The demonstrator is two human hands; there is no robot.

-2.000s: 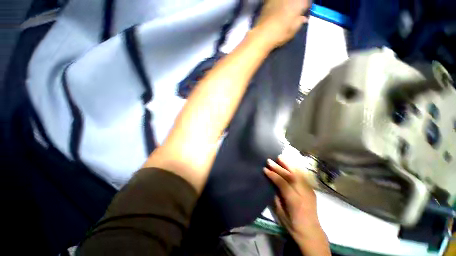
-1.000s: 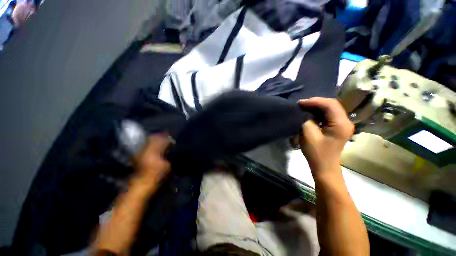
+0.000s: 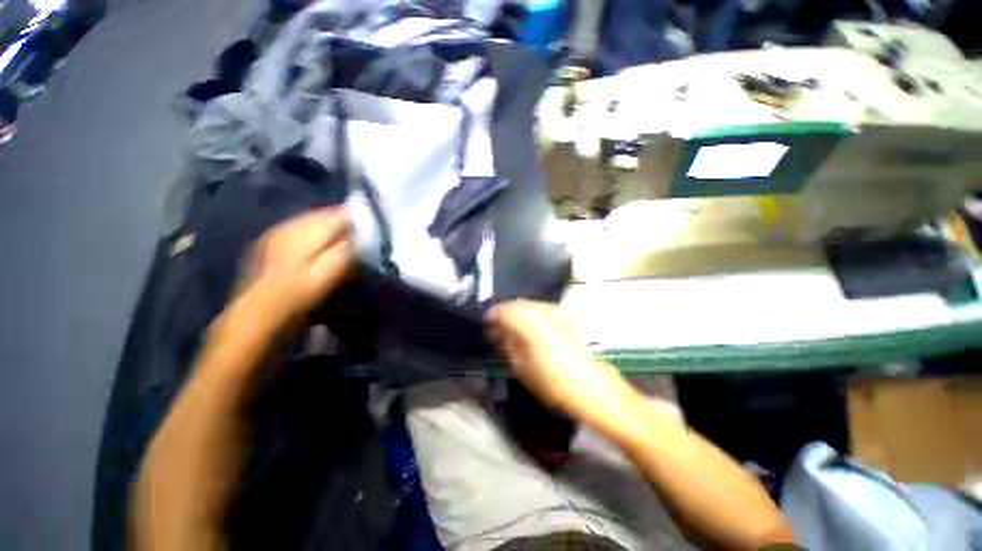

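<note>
A garment with a pale inside (image 3: 404, 156), black strips and a dark edge panel (image 3: 519, 161) lies over the table beside the sewing machine (image 3: 689, 118). My left hand (image 3: 307, 253) is blurred and grips the garment's near left part. My right hand (image 3: 522, 328) grips the near dark edge at the table's front. A dark fold of cloth stretches between the hands. The needle area at the left end of the machine head is too blurred to tell whether the cloth is under the foot.
The table's green edge (image 3: 754, 355) runs to the right. A flat black object (image 3: 899, 267) lies on the table. A brown carton (image 3: 915, 425) and pale blue cloth (image 3: 861, 506) are below it. Grey cloth (image 3: 232, 140) is piled at the upper left.
The view has turned, so the machine shows more fully. The lifted dark part of the garment is now lower, and the hands are closer together at its near edge.
</note>
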